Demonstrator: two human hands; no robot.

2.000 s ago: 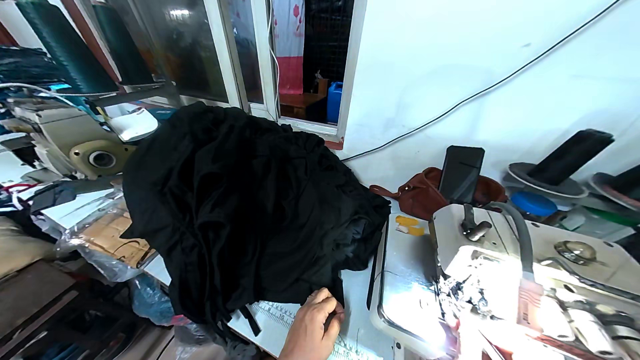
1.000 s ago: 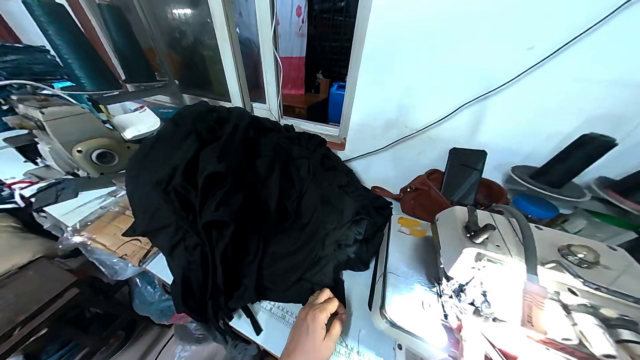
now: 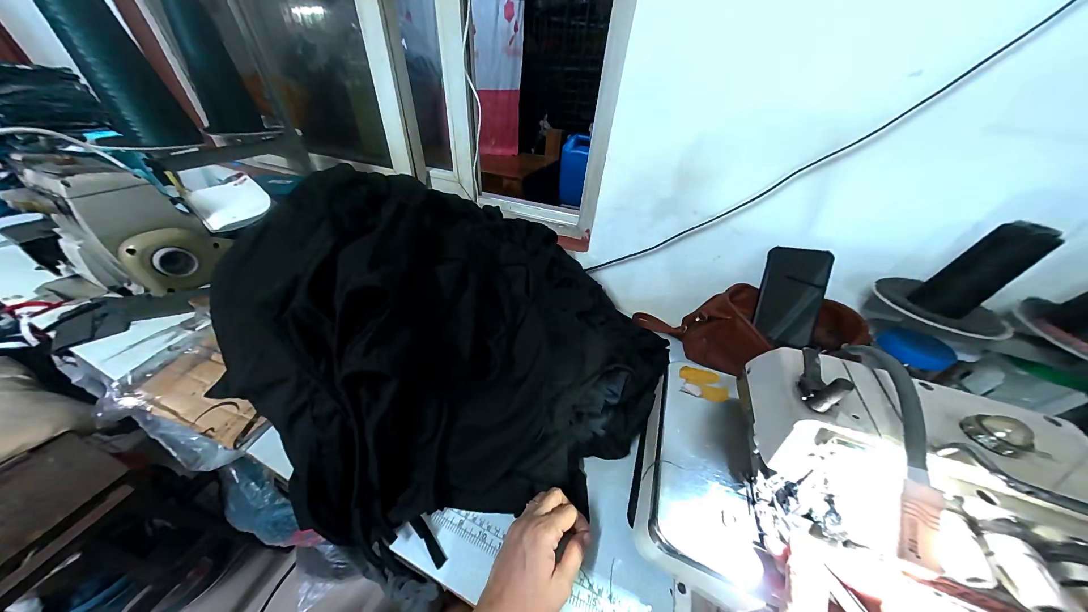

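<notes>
A large heap of black fabric (image 3: 442, 340) covers the middle of the worktable, with loose straps hanging at its lower left. At the heap's lower front edge my left hand (image 3: 540, 552) has its fingers curled on a narrow end of the black fabric. Under the hand lies a printed measuring scale (image 3: 476, 531) on the pale tabletop. To the right stands a sewing machine (image 3: 858, 450), its needle area washed out by a bright lamp. My right hand cannot be made out.
Behind the machine, a dark phone (image 3: 794, 293) leans on a brown leather pouch (image 3: 727, 331). Black thread cones (image 3: 986, 268) stand at the far right. At left are another machine (image 3: 144, 229) and a plastic-wrapped brown package (image 3: 200, 391). A window frame (image 3: 608, 119) rises behind the heap.
</notes>
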